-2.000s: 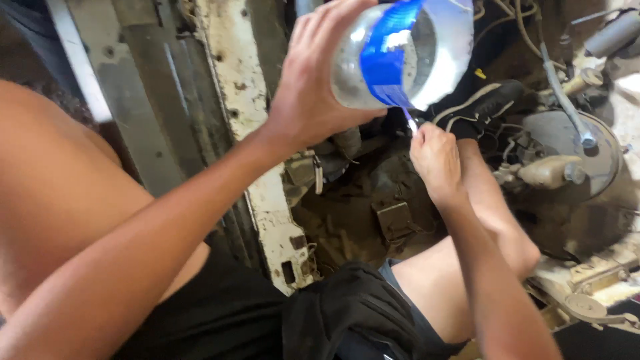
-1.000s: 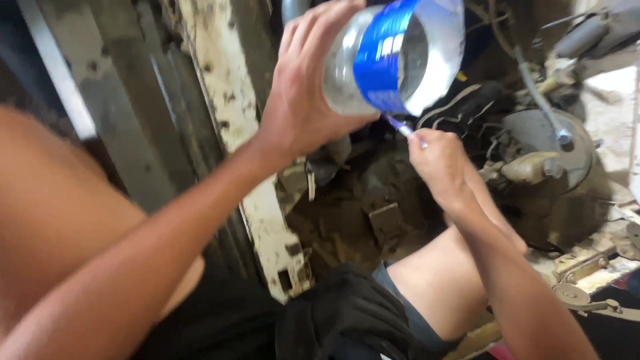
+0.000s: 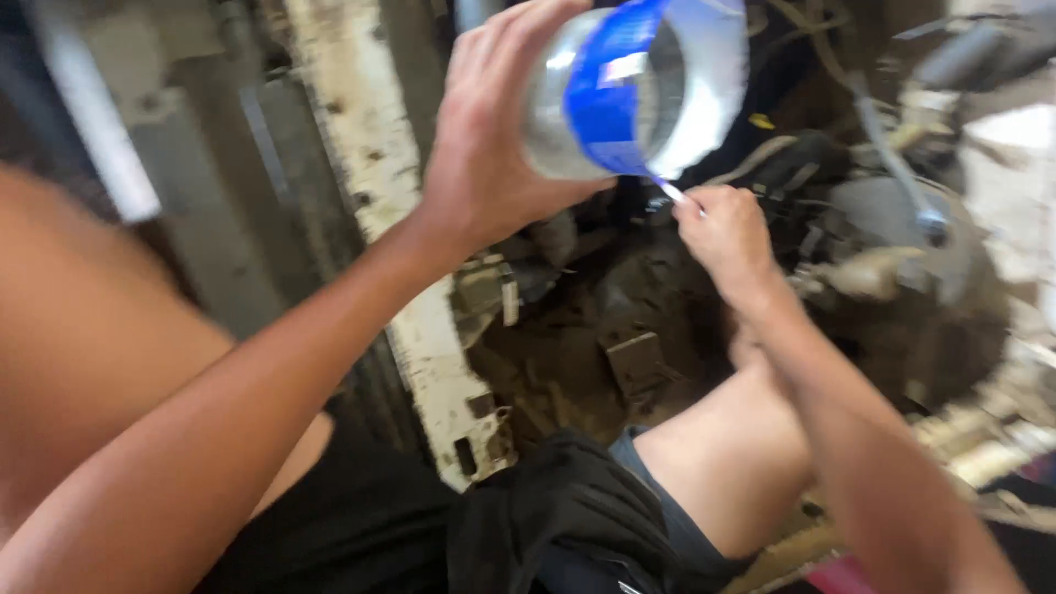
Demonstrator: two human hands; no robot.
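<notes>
At the upper middle, my left hand [image 3: 487,132] grips a clear plastic bottle [image 3: 553,107] with a blue label band [image 3: 606,91]. The bottle is tilted, and its wide, cut-looking end faces right. My right hand [image 3: 726,231], just below and right of the bottle, pinches a thin white and purple strip or stick [image 3: 670,190] between thumb and fingers. The far end of this thin piece meets the lower edge of the blue band; whether it is part of the label cannot be told.
A chipped, cream-painted metal rail [image 3: 421,338] runs down the middle. Right of it lie a dirty cavity with a small square plate [image 3: 639,363], hoses, and a round dark metal housing [image 3: 899,214]. My bare knee [image 3: 734,445] is at the lower right. Grey metal beams [image 3: 198,173] stand left.
Both hands keep their hold on the bottle and the thin piece. Compared with two seconds ago, the shoe seen beyond my right hand is less distinct. The view has shifted slightly.
</notes>
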